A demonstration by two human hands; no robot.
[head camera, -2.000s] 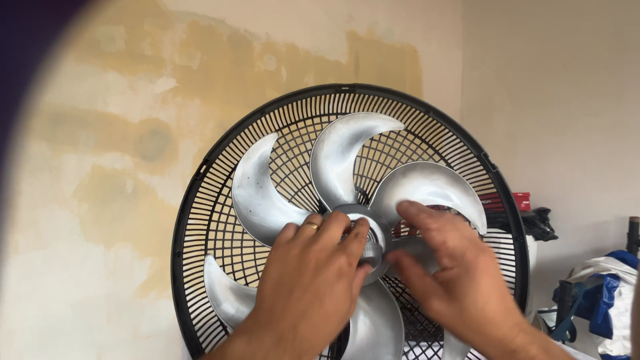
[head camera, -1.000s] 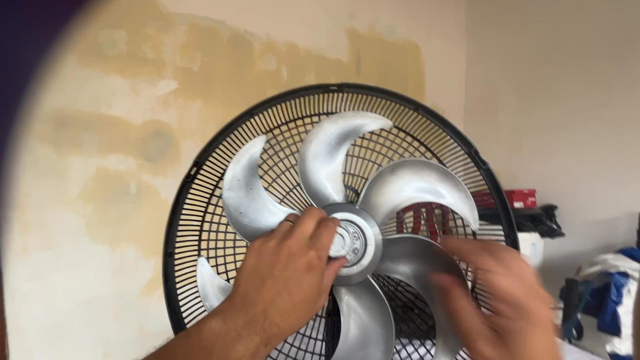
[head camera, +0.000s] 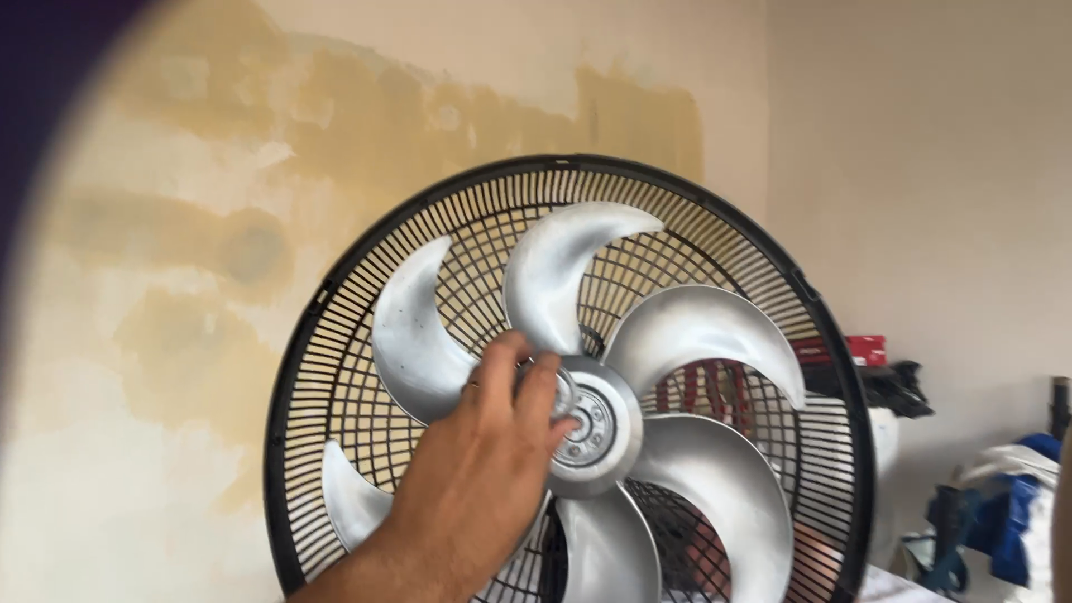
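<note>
My left hand (head camera: 481, 452) comes in from the bottom and covers the left side of the fan's hub (head camera: 624, 427). Its fingers and thumb pinch a small round cap (head camera: 564, 395), mostly hidden by them, just in front of the hub's ringed centre. Around the hub spread several curved silver fan blades (head camera: 544, 276), inside a round black fan grille (head camera: 858, 469). My right hand cannot be made out; skin-toned patches show through the grille at the lower right, but I cannot tell what they are.
A wall (head camera: 377, 126) with yellowish patches stands behind. Right of the grille are a red box (head camera: 867, 350), black plastic (head camera: 900, 389) and a blue and white heap of fabric or bags (head camera: 1005, 511). A dark blurred shape fills the upper left corner.
My right hand, at the hub two seconds ago, moved down and right and is no longer plainly seen. My left hand has stayed at the hub and now holds the cap off its centre.
</note>
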